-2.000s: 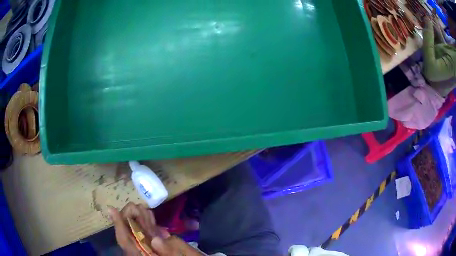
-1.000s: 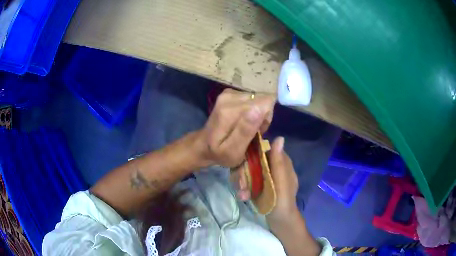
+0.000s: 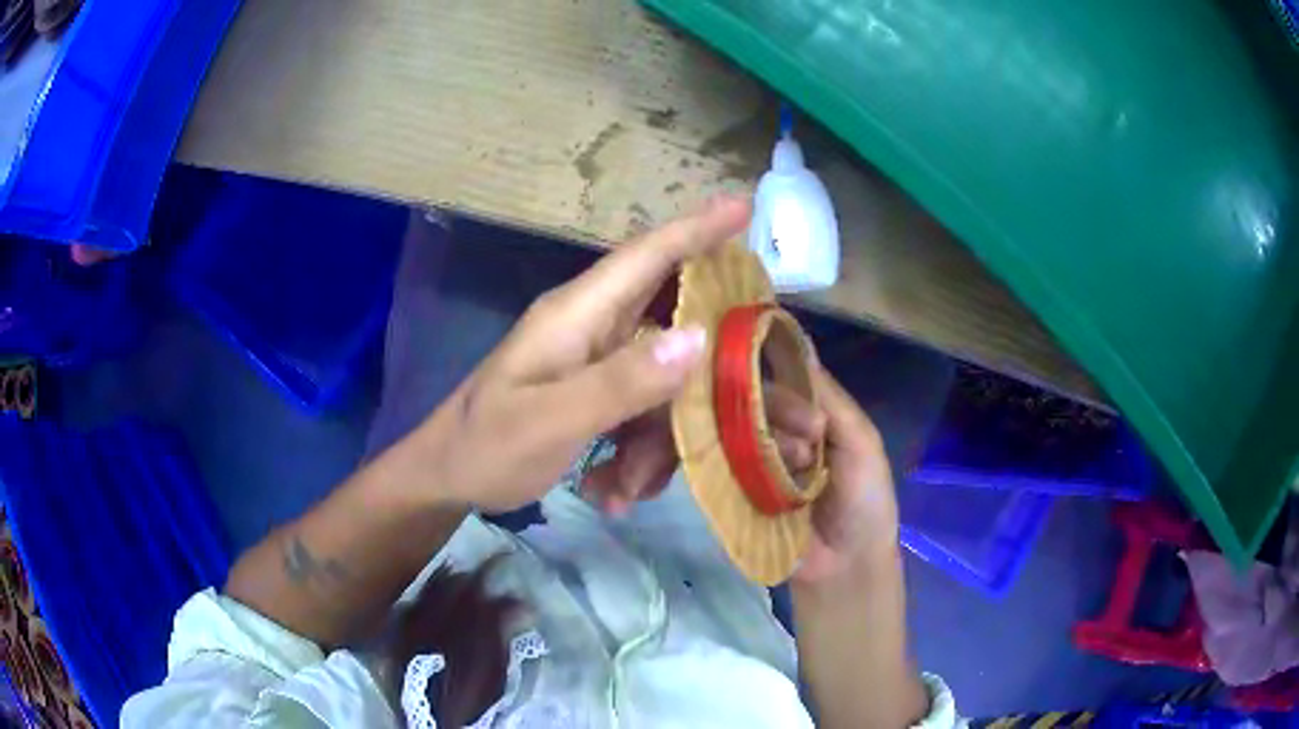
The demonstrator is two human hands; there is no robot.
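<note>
A miniature straw hat [image 3: 698, 427] is tilted in the air between my hands, its ribbed tan brim facing left and its open centre facing right. A bright red band [image 3: 739, 406] circles its collar. My left hand [image 3: 570, 370] holds the brim's left side, thumb against it and index finger at its top edge. My right hand [image 3: 841, 491] holds the hat from the right, with fingers showing through the centre hole. A white glue bottle [image 3: 798, 228] with a blue tip lies on the cardboard-covered table [image 3: 413, 100] just beyond the hat.
A large green tray [image 3: 1054, 185] overhangs the table at the upper right. Blue trays [image 3: 107, 121] are at the upper left, with more blue bins [image 3: 107, 548] lower left and below the table. A red stool [image 3: 1140, 598] and pink cloth [image 3: 1254, 612] are at the lower right.
The view has swung left from the green tray and down onto my body. The hat has turned from nearly edge-on to show its brim and hole. My left hand has opened out along the brim.
</note>
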